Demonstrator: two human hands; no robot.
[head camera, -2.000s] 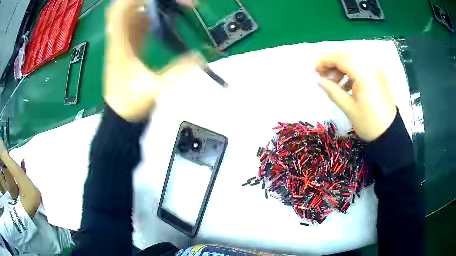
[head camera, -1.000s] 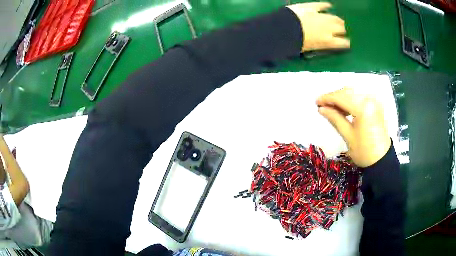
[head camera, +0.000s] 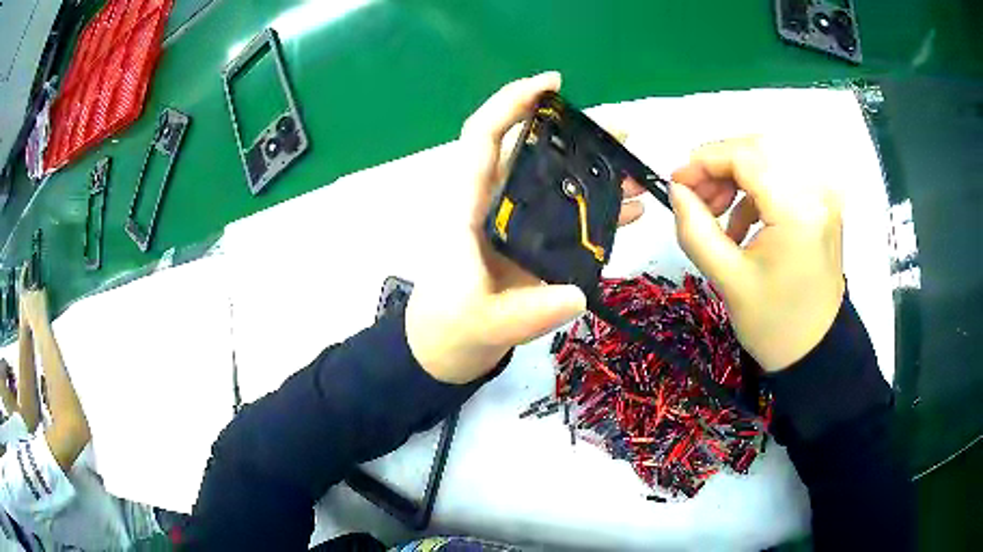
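Note:
My left hand (head camera: 464, 280) holds a black phone frame (head camera: 548, 205), tilted, its black inner side with an orange-gold flex cable (head camera: 585, 224) facing me. My right hand (head camera: 760, 243) has thumb and index finger pinched at the frame's long edge. A small dark piece shows at those fingertips; whether it is a separate key or the frame's edge is hard to tell. A pile of small red-and-black sticks (head camera: 658, 377) lies on the white sheet below the held frame, which overlaps part of it.
Another frame (head camera: 424, 474) lies on the white sheet (head camera: 302, 270), partly under my left forearm. Several frames (head camera: 282, 151) lie on the green belt (head camera: 410, 76). A red tray (head camera: 108, 81) is far left. Another person's arms (head camera: 54, 377) show at the left edge.
My left hand has come back from the belt with a frame, now held above the pile. My right hand has met its edge. Frames on the belt have shifted.

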